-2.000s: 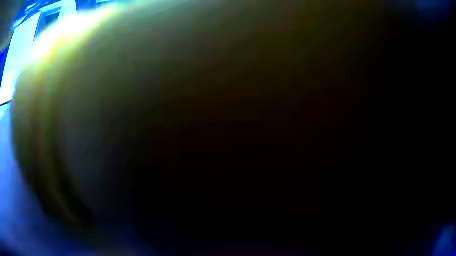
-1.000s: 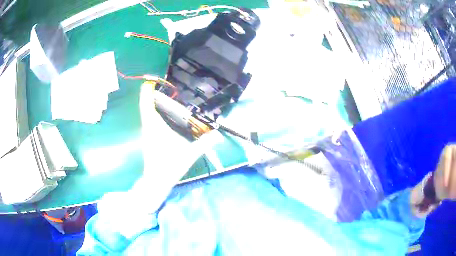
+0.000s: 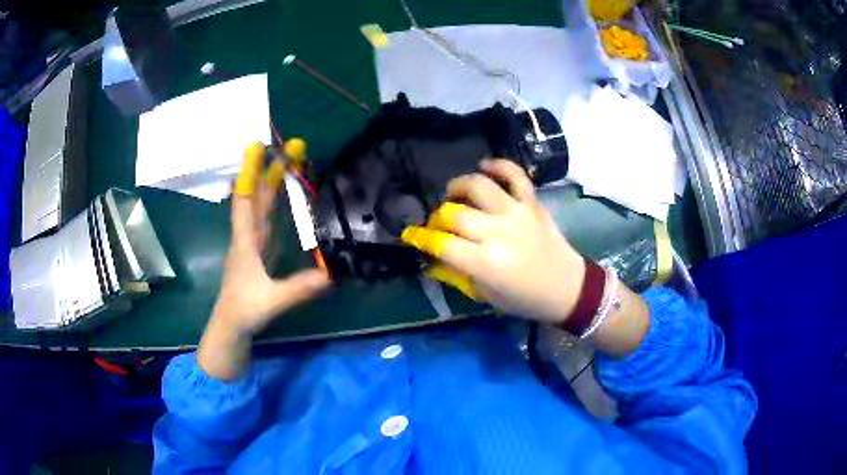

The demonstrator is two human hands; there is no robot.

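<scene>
The black optical engine housing (image 3: 399,176) lies on the green bench, its ribbed projection lens (image 3: 550,146) pointing right. My left hand (image 3: 255,246) is at its left end, fingers and thumb spread, with yellow finger cots on two fingertips; the thumb tip is by the housing's near left corner. A white strip (image 3: 300,213) and thin red wires lie between them. My right hand (image 3: 506,246) is over the housing's near side, fingers curled, yellow cots on several fingers; whether it pinches something is hidden.
A mirror stack (image 3: 88,260) leans at left, with a long pale block (image 3: 48,153) behind. White wipes (image 3: 204,134) lie back left, more wipes (image 3: 622,148) at right. A grey wedge-shaped piece (image 3: 130,65) stands back left. A tray of yellow finger cots (image 3: 624,44) is back right.
The view was dark and blocked, then overexposed; now it is clear. The housing has turned so its lens points right. My right hand has come from the far right onto it.
</scene>
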